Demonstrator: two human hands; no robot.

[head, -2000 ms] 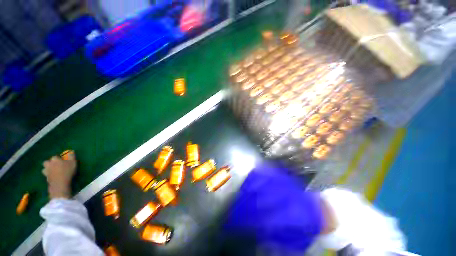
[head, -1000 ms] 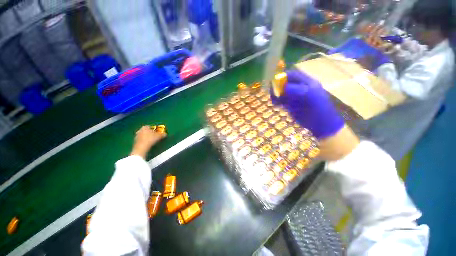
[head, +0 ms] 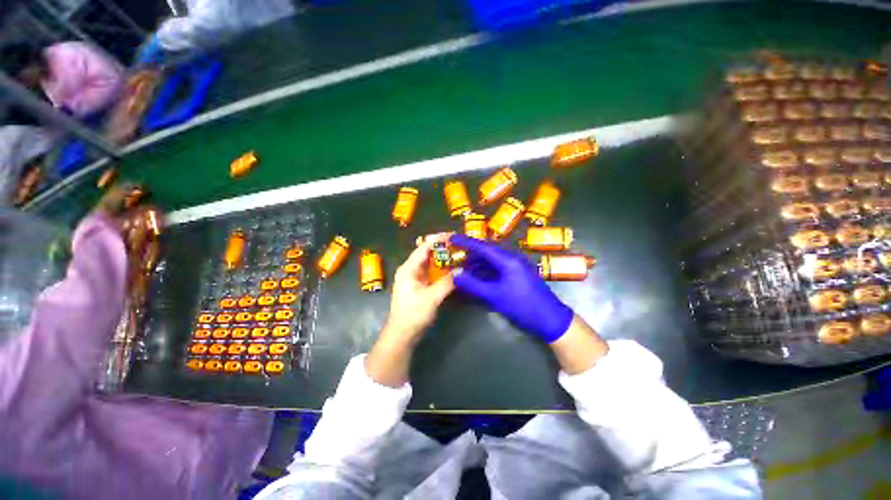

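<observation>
My bare left hand (head: 420, 285) and my purple-gloved right hand (head: 506, 285) meet over the dark bench. They hold an orange component (head: 443, 258) between their fingertips, with its dark-and-pale end face turned up. Fingers hide much of its side. Loose orange components (head: 507, 217) lie in a cluster just beyond and to the right of my hands, and a few lie to the left. A clear blister tray (head: 305, 322) at the left is partly filled with upright components; one component (head: 234, 248) lies on its side on it.
Tall stacked filled trays (head: 801, 210) stand at the right. A white rail (head: 361, 185) separates the bench from the green conveyor (head: 391, 122), which carries a component (head: 244, 164). A person in pink (head: 59, 342) works beside another tray stack at the left. Empty trays (head: 735, 428) show below the bench edge.
The view has swung left, bringing the partly filled tray and the person in pink into view. My hands, apart before, over the belt and beside the tray stack, are together over the bench around one component.
</observation>
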